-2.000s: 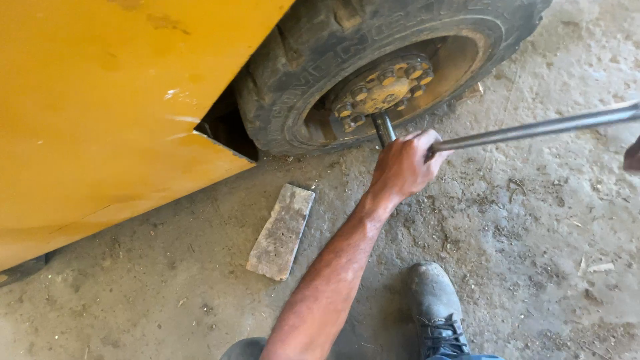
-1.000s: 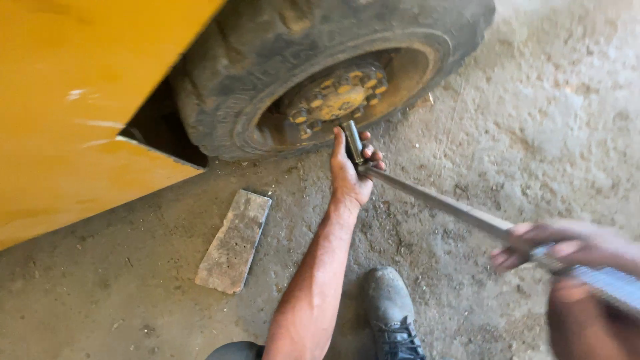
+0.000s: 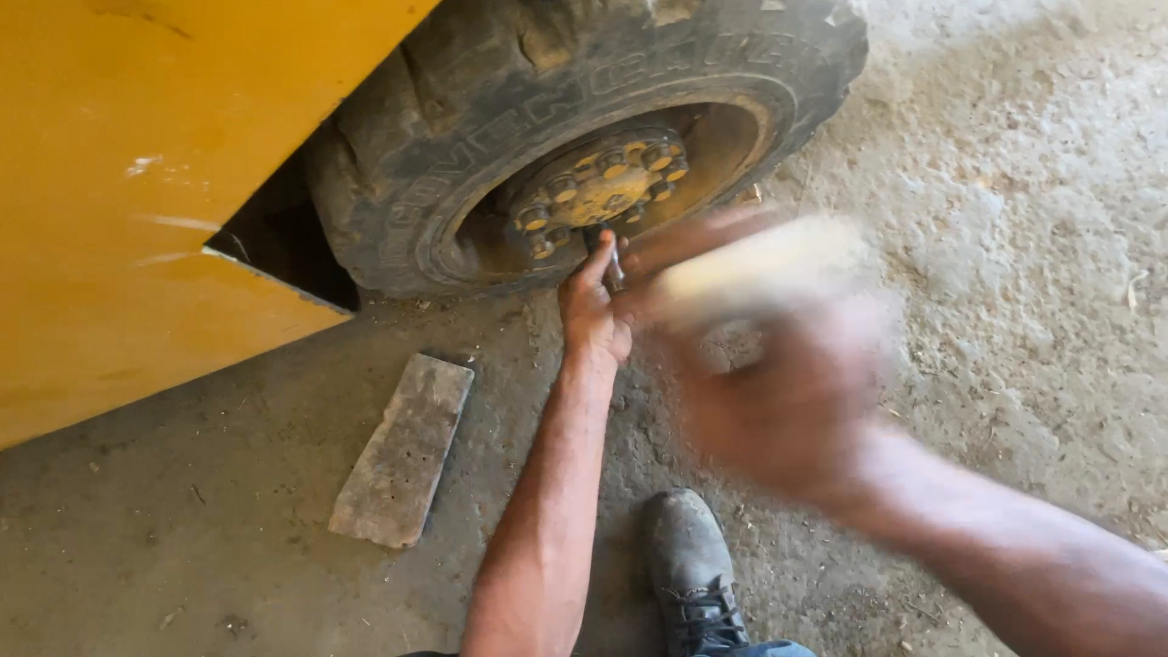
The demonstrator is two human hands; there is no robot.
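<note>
My left hand grips a metal socket at the lower edge of the wheel hub, close to the lug nuts. The hub has a ring of yellow-topped nuts and sits inside the rim of a large rubber tire. My right hand is a strong blur to the right of my left hand, with its fingers curled about a long bar's handle, which is smeared pale by motion. Where the bar meets the socket is hidden behind the hands.
A yellow machine panel with a sharp lower corner fills the upper left, beside the tire. A flat rectangular block lies on the rough concrete floor. My boot stands below the hands.
My right hand has swung in from the lower right, close to my left hand. The socket, held away from the hub one second ago, is now at the hub's lower nuts.
</note>
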